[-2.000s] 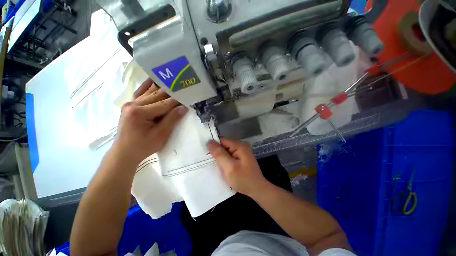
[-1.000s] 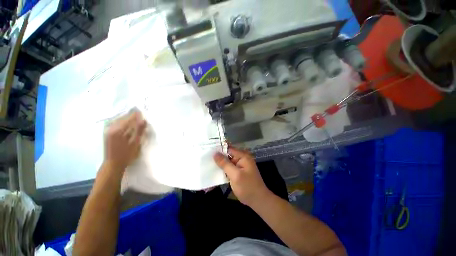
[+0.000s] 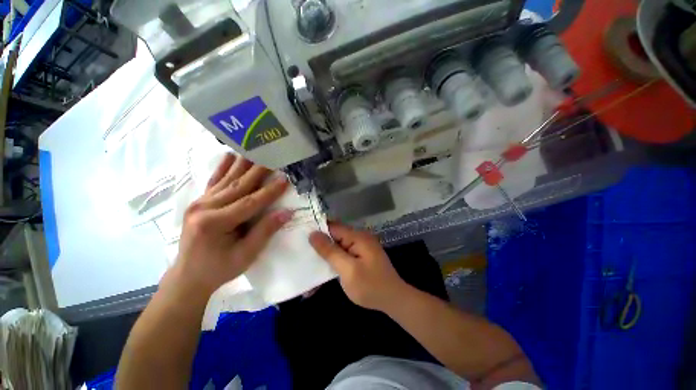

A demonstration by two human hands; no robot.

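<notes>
A white garment panel (image 3: 294, 259) lies in front of the overlock machine (image 3: 252, 99), its right edge running up to the presser foot area (image 3: 304, 180). Dark stitch lines show near that edge. My left hand (image 3: 229, 217) lies flat on the panel with fingers spread, left of the needle area, pressing it down. My right hand (image 3: 355, 259) pinches the panel's right edge between thumb and fingers, just below the foot. The needle itself is hidden by the machine head. The panel's lower part hangs over the table edge.
White pieces (image 3: 145, 145) spread over the table left of the machine. Tension knobs (image 3: 458, 87) line the machine front. Thin rods with red clips (image 3: 490, 172) stick out at right. Blue bins (image 3: 549, 282) stand below, with scissors (image 3: 629, 308) at right. A folded cloth bundle (image 3: 37, 346) stands far left.
My left hand, blurred over the cloth's left part a second ago, is now flat near the machine head. The panel's lower part has changed shape. My right hand still pinches the edge. The view has shifted.
</notes>
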